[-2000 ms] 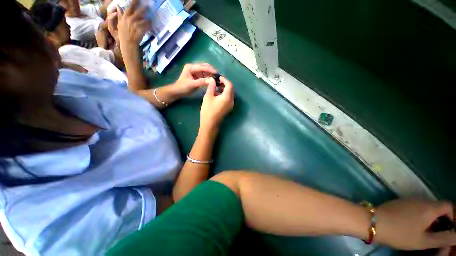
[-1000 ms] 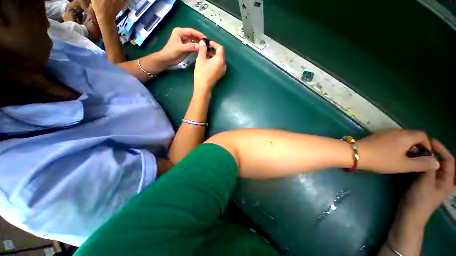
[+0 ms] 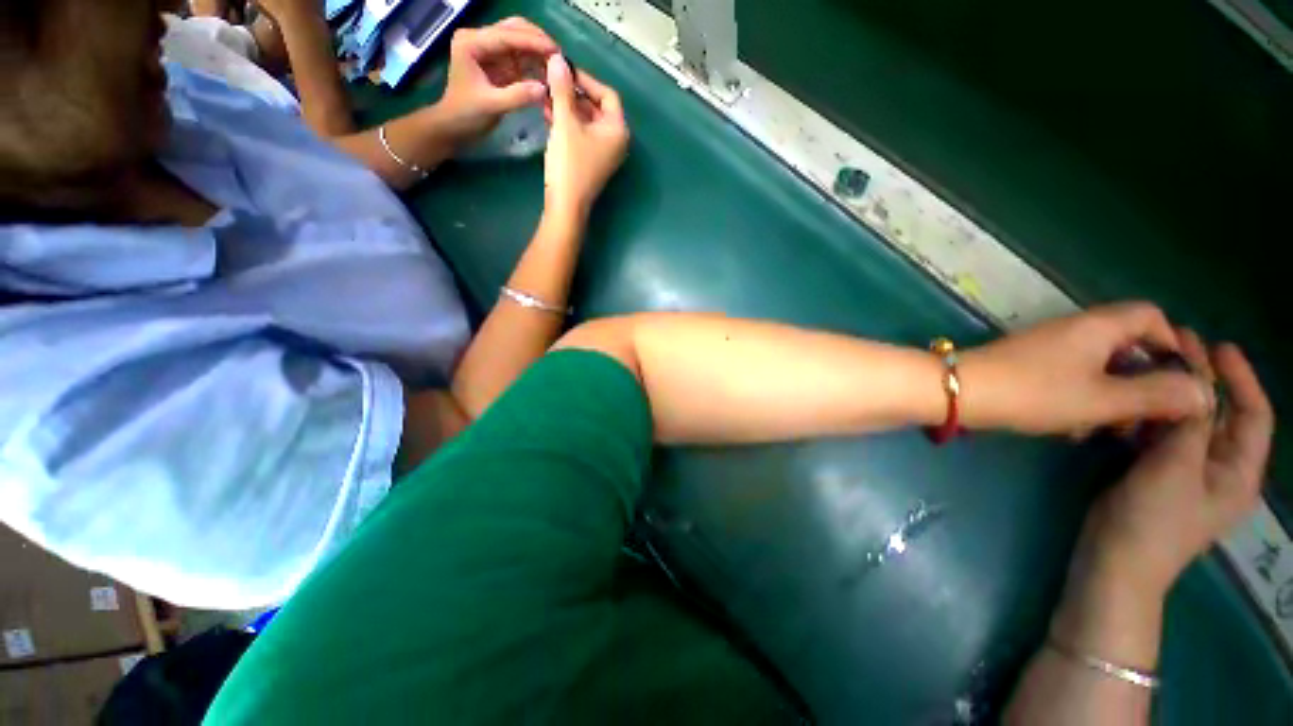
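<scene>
My left hand, at the end of the green-sleeved arm, holds a small black housing in its curled fingers at the right of the view. My right hand comes up from the lower right, and its fingertips meet those of my left hand beside the housing. The fingers cover much of the housing. Whether my right fingertips grip it or a separate small part cannot be made out. Both hands are above the dark green bench.
A neighbour in a light blue shirt sits at the left, both hands together over the bench. A small green board lies on the whitish rail. Beyond are a pale post and the dark green belt. Blue-white trays are at the far left.
The view has shifted, so my hands now show higher and more fully. My right hand, barely visible at first, has come into view at my left fingertips. The black housing stays in my left hand.
</scene>
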